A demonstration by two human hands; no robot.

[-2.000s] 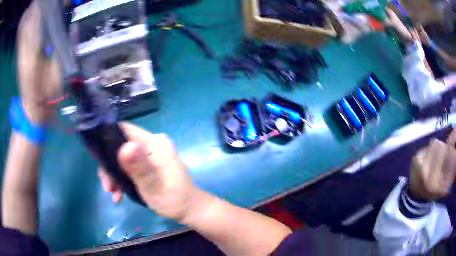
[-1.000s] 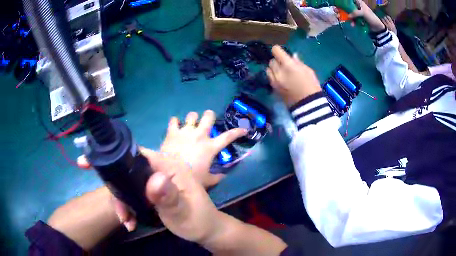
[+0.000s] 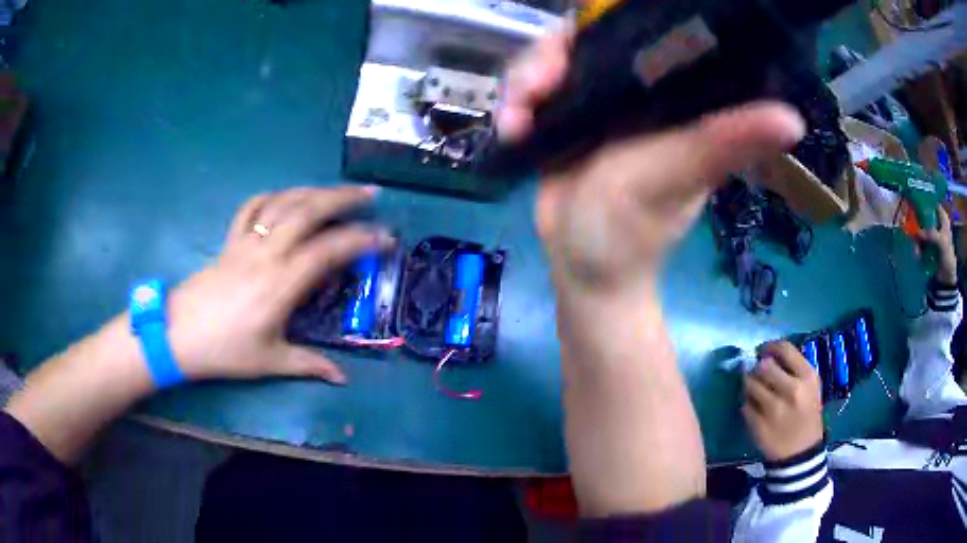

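Two black plastic housings lie side by side on the bench. The right housing (image 3: 429, 302) holds a blue battery (image 3: 463, 300), and a red-tipped lead trails from it. The left housing (image 3: 388, 278) also holds a blue battery (image 3: 362, 297). My left hand (image 3: 270, 281), with a blue wrist band (image 3: 156, 331), lies spread over the left housing's left side, fingers apart; contact under the palm is hidden. My right hand (image 3: 626, 191) is raised, blurred, around the thick black electric screwdriver (image 3: 657, 74), whose tip I cannot make out.
A white-grey metal screw feeder (image 3: 424, 95) stands behind the housings. Loose black parts (image 3: 755, 239) and a cardboard box (image 3: 811, 186) are at right. A neighbour's hand (image 3: 783, 403) is near more blue-battery housings (image 3: 841, 355); another hand holds a green glue gun (image 3: 910, 189).
The view has shifted, with the feeder now behind the housings. My left hand has moved to the left housing's left side. The screwdriver has risen to the upper right. The neighbour's reaching arm has drawn back.
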